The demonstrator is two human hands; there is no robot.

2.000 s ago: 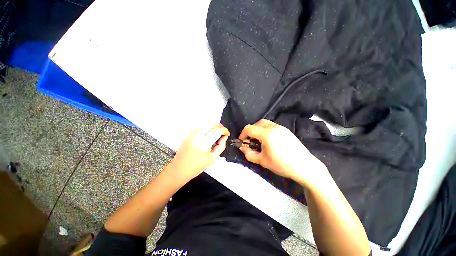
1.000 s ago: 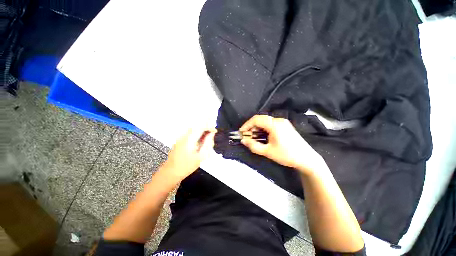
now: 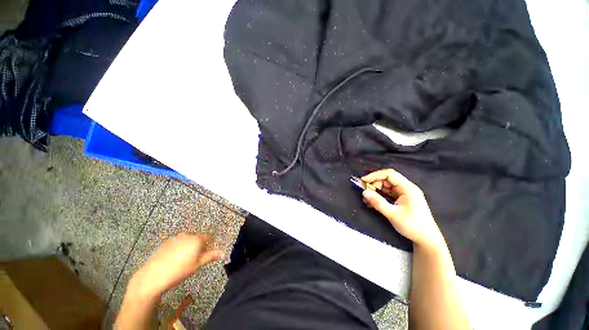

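The black hooded jacket (image 3: 413,71), specked with pale lint, lies spread over the white table. Its drawcord (image 3: 314,117) curves loosely near the hood, with a pale dot at its lower end. The front edge runs along the table's near edge. My right hand (image 3: 395,201) is over the jacket, closed around thread snips (image 3: 358,183) whose pale tips poke out to the left. My left hand (image 3: 179,261) is off the table, above the floor, slightly blurred. Its fingers are loosely together and I see nothing in it.
The white table (image 3: 174,84) has its corner at the left. A blue crate (image 3: 123,149) is under its left edge. Dark garments (image 3: 84,61) are piled at the upper left. A brown cardboard box (image 3: 55,293) is on the floor at lower left.
My left hand has left the jacket edge and moved down-left past the table. My right hand with the snips has moved right, away from the edge. The drawcord's lower end now shows.
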